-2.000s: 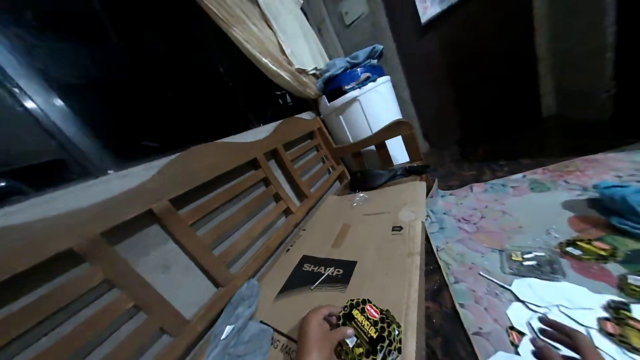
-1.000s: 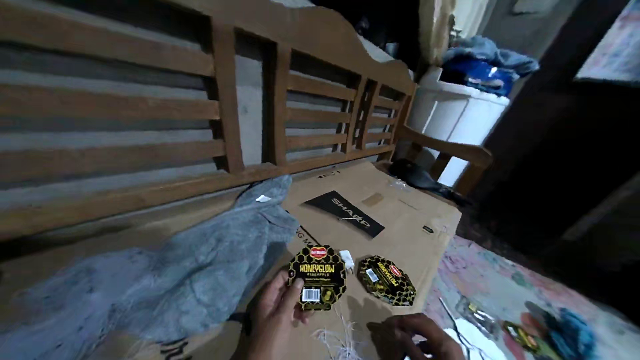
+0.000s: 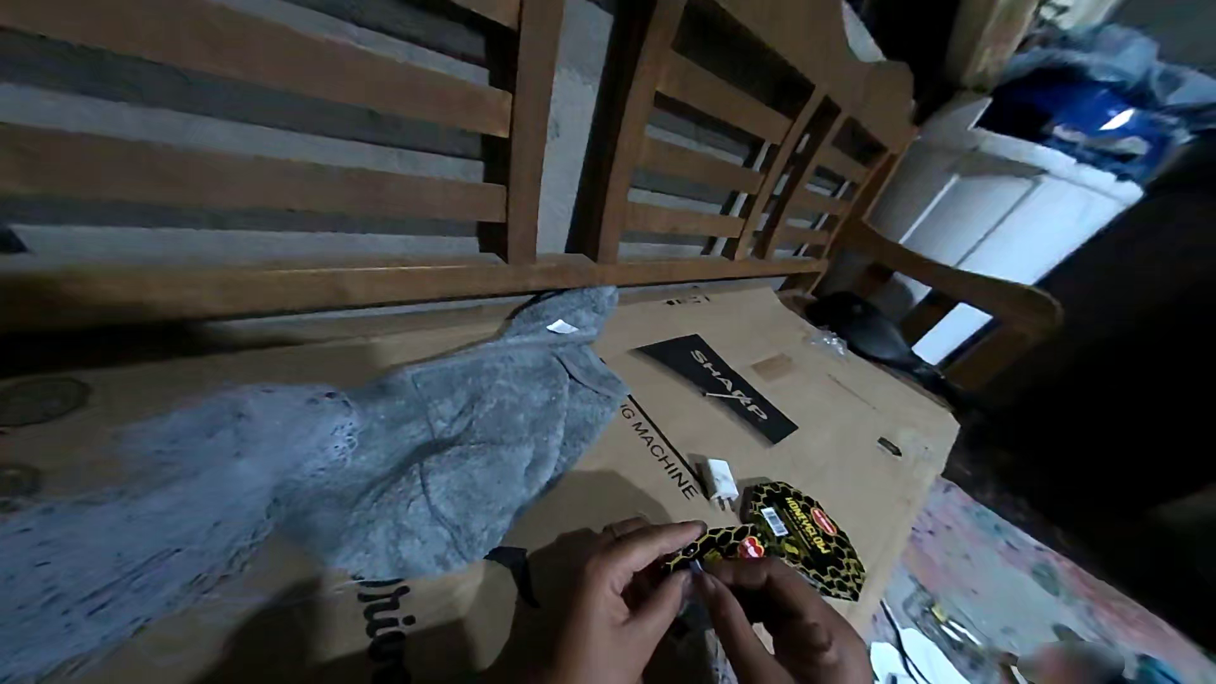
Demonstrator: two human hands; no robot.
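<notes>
My left hand point(image 3: 632, 594) grips the edge of a black and yellow honeycomb-patterned tag point(image 3: 719, 544) with a red logo. Its fingertips meet those of my right hand point(image 3: 774, 608), which pinches a small pale bit at the tag's near edge; what that bit is cannot be made out. Just behind my right hand, a similar Honeyglow pineapple tag point(image 3: 807, 537) lies on the flattened cardboard. A white plug adapter point(image 3: 720, 482) lies beyond the held tag. To the left of both hands is a grey garment point(image 3: 456, 456) with a frayed, fluffy end.
Flattened cardboard point(image 3: 855, 408) covers the seat of a wooden slatted bench point(image 3: 399, 285). A dark object point(image 3: 864, 328) lies near the bench's armrest point(image 3: 969, 271), with a white container point(image 3: 997, 209) behind. At lower right, a floral surface point(image 3: 1007, 560) bears white material and a clear pack.
My right hand has come over to my left hand, and both now hold the tag, which is tilted. The view has swung left, toward the grey garment.
</notes>
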